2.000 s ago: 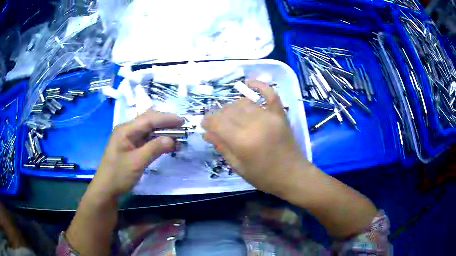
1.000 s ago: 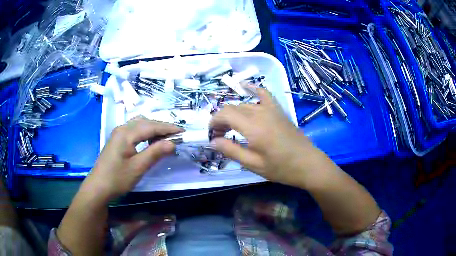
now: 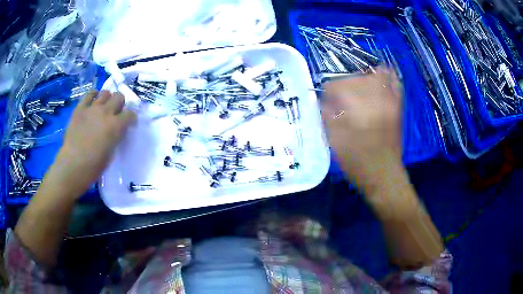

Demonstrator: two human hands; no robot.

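Observation:
The white tray (image 3: 215,198) lies in front of me with loose thin rods with dark heads (image 3: 229,158) and white plastic sleeves (image 3: 249,82) in it. My left hand (image 3: 97,132) is over the tray's left edge and the left blue tray (image 3: 56,125); it is blurred and I cannot tell if it holds anything. My right hand (image 3: 364,123) is over the near left part of the right blue tray (image 3: 421,135), where assembled units (image 3: 338,50) are piled. It is blurred, and its fingertips and any part in it cannot be made out.
A second white tray (image 3: 183,26) overlaps the far edge of the first. A clear plastic bag (image 3: 49,43) lies over the left blue tray, which holds short metal tubes (image 3: 17,172). Further blue trays full of silver parts (image 3: 487,63) stand at the far right.
My hands have moved apart from over the white tray, the left to the left and the right to the right blue tray. The whole view has shifted, with the trays now further left and up.

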